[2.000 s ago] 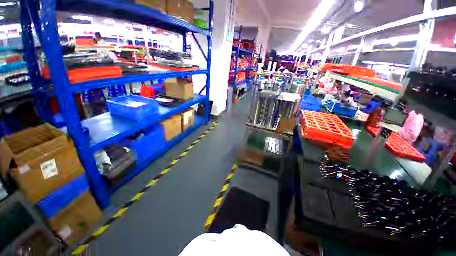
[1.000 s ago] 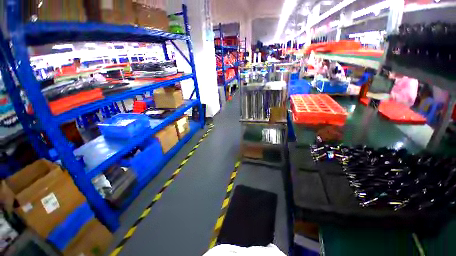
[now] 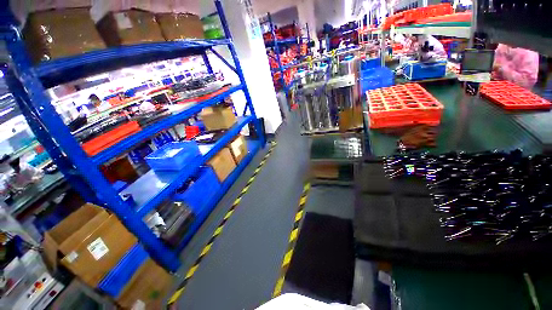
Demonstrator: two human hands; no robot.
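Observation:
A black foam tray (image 3: 393, 212) lies on the green bench at the right. Many small black parts with shiny metal ends (image 3: 496, 194) stand close together on its right side, and its left part is bare. Neither of my hands is in the picture. A white piece of clothing (image 3: 308, 302) shows at the bottom edge.
Red-orange grid trays (image 3: 404, 107) sit farther along the green bench (image 3: 472, 290). A metal cart (image 3: 330, 145) stands beside it. A black mat (image 3: 321, 257) lies on the floor. Blue shelving (image 3: 139, 215) and cardboard boxes (image 3: 97, 248) are left. A person in pink (image 3: 515, 63) is across the bench.
The view has turned and tilted; the foam tray now looks more level, and the floor mat and left shelving have shifted right. No hand has come into view.

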